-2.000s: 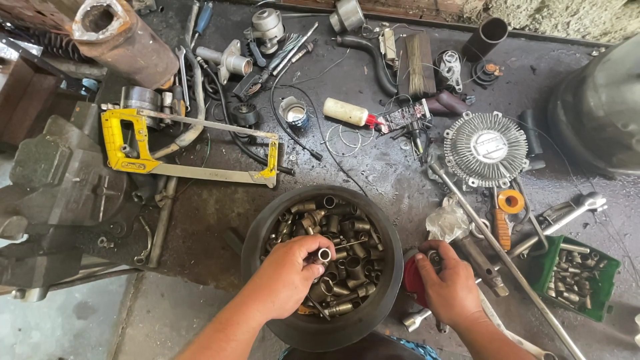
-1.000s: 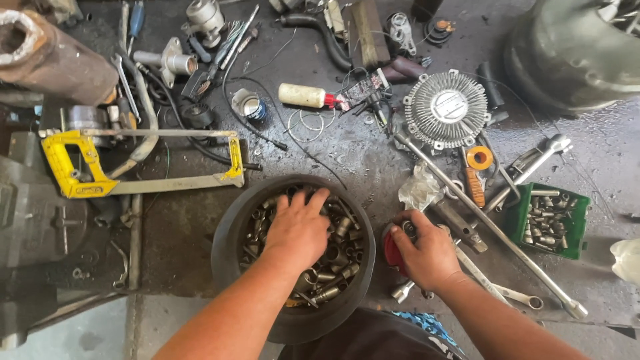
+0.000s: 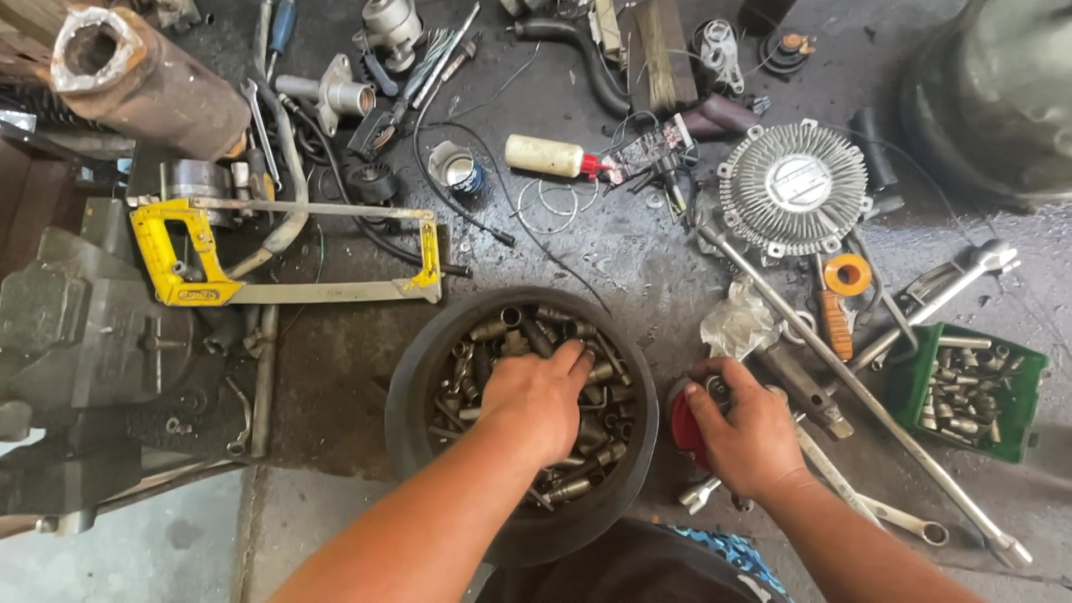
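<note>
A round dark tub [image 3: 402,419] full of metal sockets and fittings [image 3: 578,486] stands at the front edge of the bench. My left hand [image 3: 536,398] reaches down into it, fingers spread among the sockets; its fingertips are partly hidden, so a hold on any piece cannot be made out. Just right of the tub, my right hand [image 3: 745,427] is curled over a red round object [image 3: 687,427], with a dark metal socket-like piece [image 3: 717,389] showing between thumb and fingers. A socket end [image 3: 698,496] lies below that hand.
A yellow hacksaw [image 3: 335,291] lies left of the tub, near a bench vise [image 3: 75,335]. Rightward are a finned fan clutch [image 3: 796,188], a long metal bar [image 3: 863,394], combination wrenches [image 3: 904,521] and a green box of sockets [image 3: 1034,402]. A white bottle [image 3: 544,156] lies behind.
Two seconds ago my left hand held a socket above the tub; now its fingers are down among the pieces and no held socket shows. My right hand stays by the red object.
</note>
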